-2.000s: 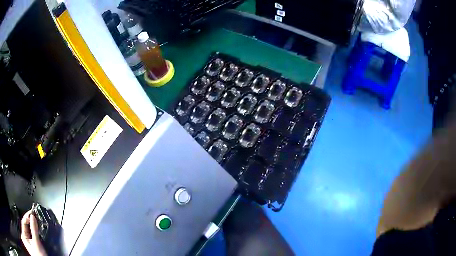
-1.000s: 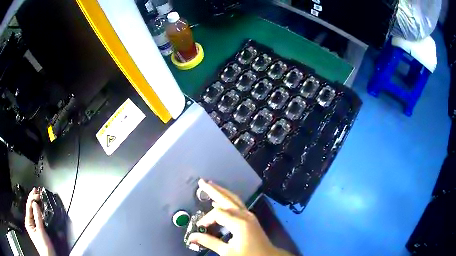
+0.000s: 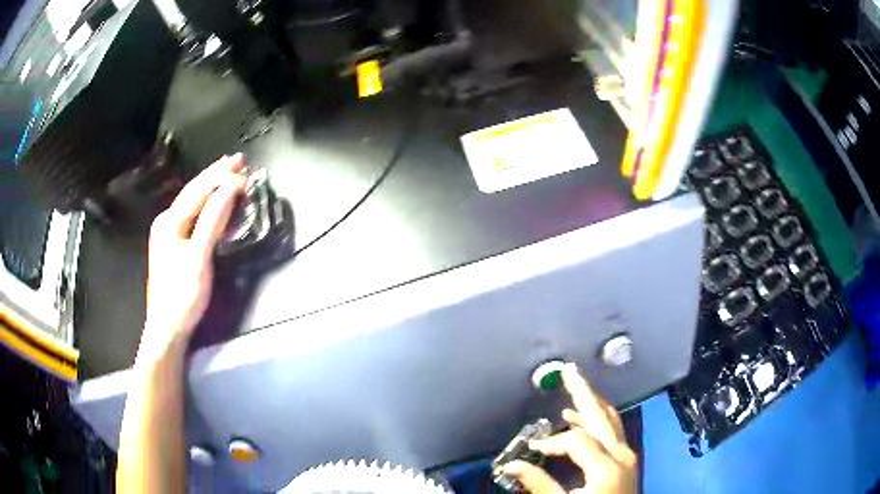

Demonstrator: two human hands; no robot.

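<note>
My left hand (image 3: 198,227) is at the fixture (image 3: 261,227) on the machine's black plate, its fingers against the left side of the silver top. Whether it grips something there cannot be told. My right hand (image 3: 589,449) is in front of the sloping grey panel (image 3: 425,357). It holds a small silver and dark module (image 3: 521,452) between thumb and fingers, while one extended finger touches the edge of the green push button (image 3: 550,375). The white push button (image 3: 617,350) is just right of it.
The parts tray (image 3: 757,251), with several parts, is right of the panel. A striped side post (image 3: 671,106) stands at the plate's right edge. A warning label (image 3: 529,150) and black cable (image 3: 371,191) lie on the plate. An orange button (image 3: 243,451) and fan grille (image 3: 365,480) are low.
The view has swung left. My right hand, out of clear view at first, came to the panel with a module; its finger has moved from the white button to the green one. My left hand stays at the fixture.
</note>
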